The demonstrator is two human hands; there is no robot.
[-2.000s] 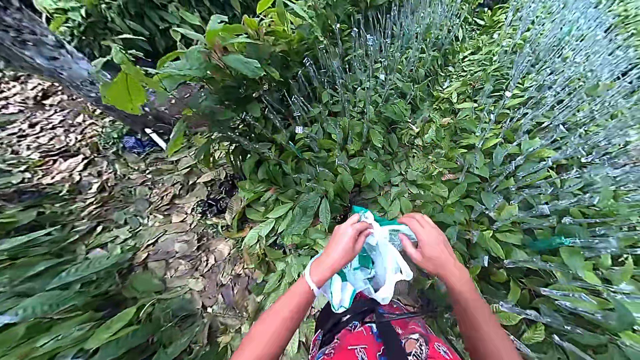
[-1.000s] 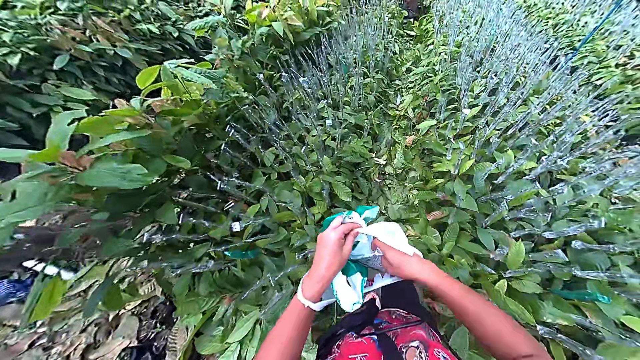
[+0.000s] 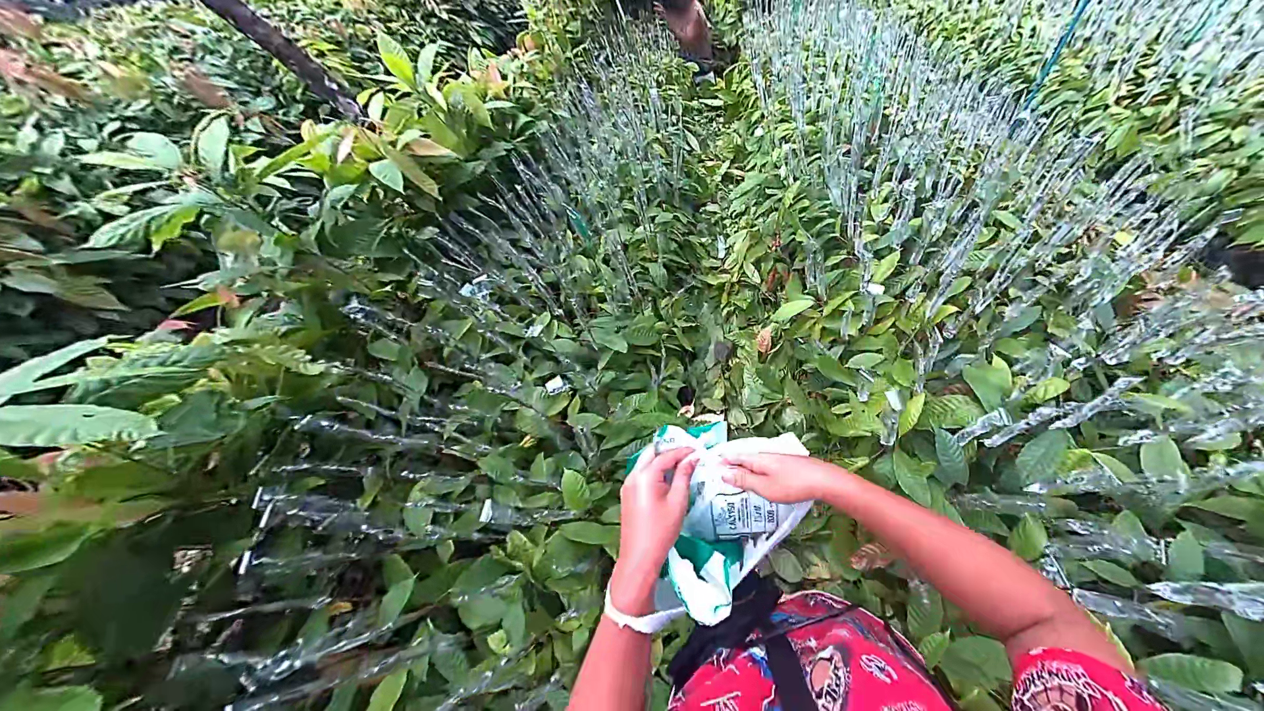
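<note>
A white and green plastic bag (image 3: 731, 518), bearing print, is bunched up in front of my red patterned shirt. My left hand (image 3: 657, 504) grips its left side, and a white strap or bag handle (image 3: 642, 620) loops around that wrist. On the bag's upper right side lies my right hand (image 3: 780, 476), fingers bent over the white plastic; the fingertips are partly hidden in its folds. Around both hands stand leafy seedlings (image 3: 790, 385), many with upright stems wrapped in clear plastic (image 3: 889, 128).
Dense rows of wrapped seedlings spread on both sides. Larger leafy branches (image 3: 79, 425) reach in from the left, near a dark slanting pole or trunk (image 3: 286, 54). A blue line (image 3: 1057, 54) stands at the upper right. Part of a person's bare limb (image 3: 686, 25) shows at the top.
The view has swung away from the leaf-littered ground at left toward the seedling rows. The loose bag handles seen between my hands earlier are now gathered, and my right hand has come closer to my left.
</note>
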